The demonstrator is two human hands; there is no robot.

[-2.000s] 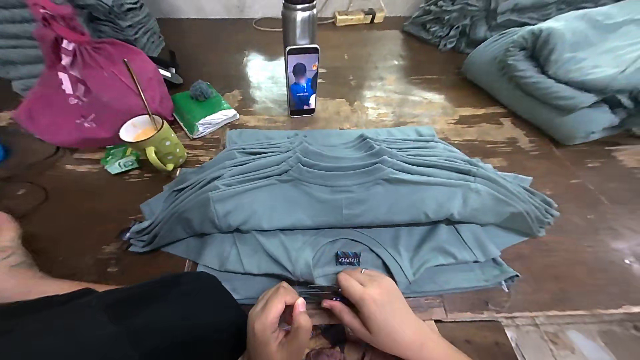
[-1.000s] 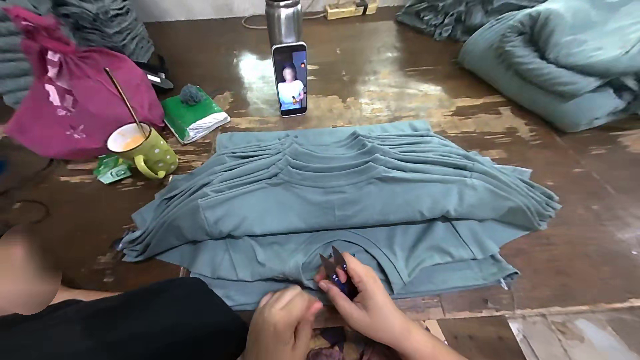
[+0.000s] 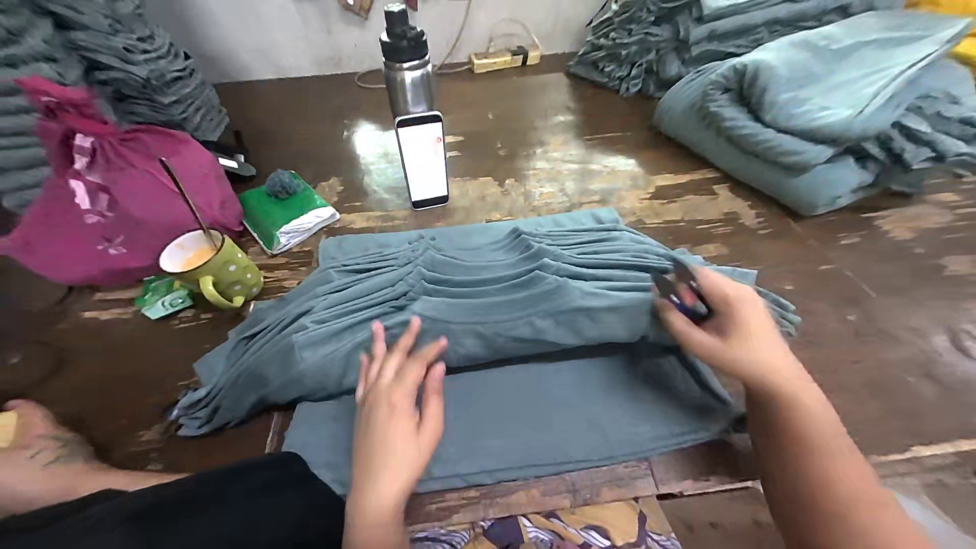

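Overlapping blue-grey T-shirts (image 3: 488, 305) lie in a row, their necklines facing up. My left hand (image 3: 400, 389) rests with spread fingers on the nearest shirts, holding nothing. My right hand (image 3: 724, 320) is at the right side of the row, closed around a pair of dark thread snips (image 3: 682, 293), partly hidden by the fingers. Close to the table edge, a flat blue-grey cloth panel (image 3: 557, 419) of a shirt shows below the row. Motion blurs the right hand and the cloth beneath it.
A dotted green mug (image 3: 232, 271) with a stick in it, a green packet (image 3: 282, 217) and a magenta bag (image 3: 152, 198) are at the left. A phone (image 3: 423, 164) leans against a steel bottle (image 3: 412, 84). Folded blue-grey fabric (image 3: 785, 122) lies at the back right. Another person's foot (image 3: 53, 450) is at lower left.
My right hand has moved right and away from me with the snips. My left hand has opened and moved onto the shirts. The nearest shirt's neckline and label, visible earlier, no longer show.
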